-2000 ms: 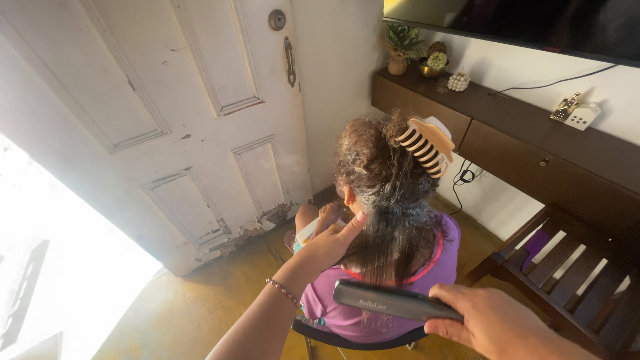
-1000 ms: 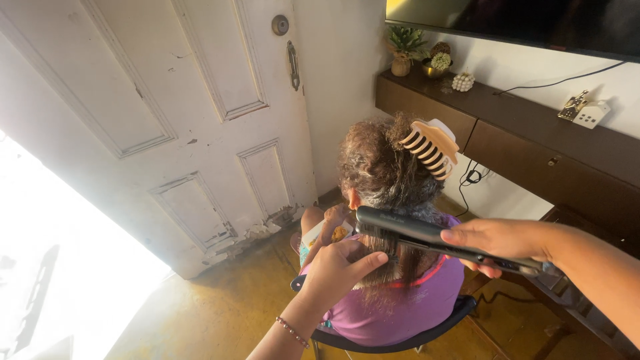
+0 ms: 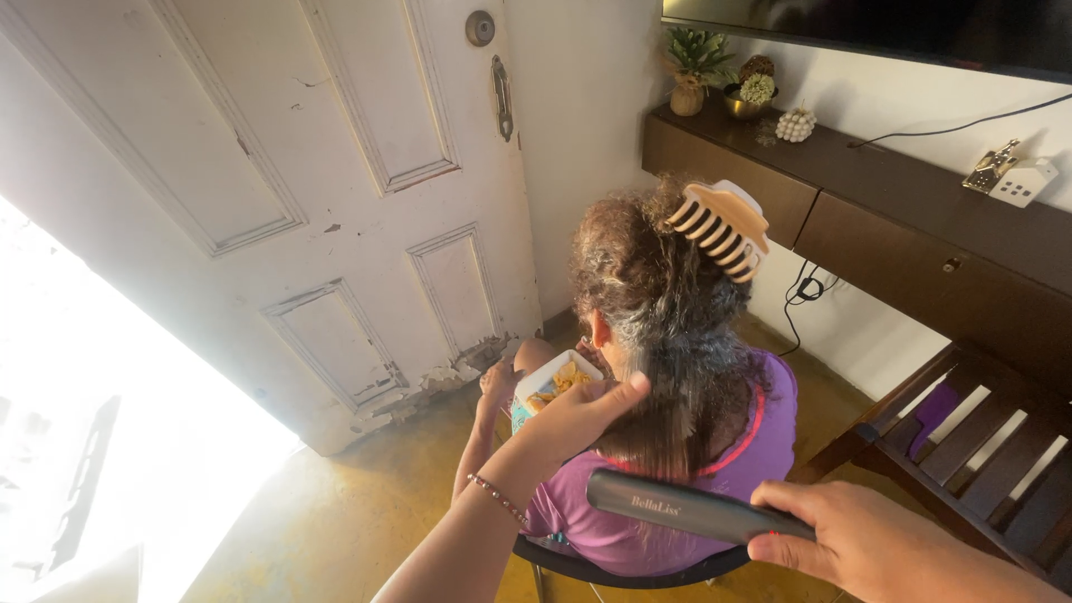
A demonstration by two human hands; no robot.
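Observation:
A seated person in a purple top (image 3: 586, 519) faces away from me, dark hair (image 3: 670, 377) hanging down the back. A peach claw clip (image 3: 724, 226) pins up the hair on top. My right hand (image 3: 821, 536) grips a black BellaLiss hair straightener (image 3: 687, 507) at the lower ends of the hair; whether its plates clasp strands is hard to tell. Beside the neck, my left hand (image 3: 586, 410) has thumb and fingers at the hair's left edge; whether they pinch a strand is unclear. The person holds a white tray of food (image 3: 557, 381) in front.
A white panelled door (image 3: 352, 218) with peeling paint stands at the left. To the right are a dark wall-mounted console (image 3: 904, 226) with decorations and a slatted wooden chair (image 3: 997, 444) bearing a purple comb-like item (image 3: 934, 414). Black cables (image 3: 804, 289) hang below the console.
My right hand has brought the straightener from beside the neck down to the lower hair. My left hand has moved up beside the neck. The food tray shows more fully now.

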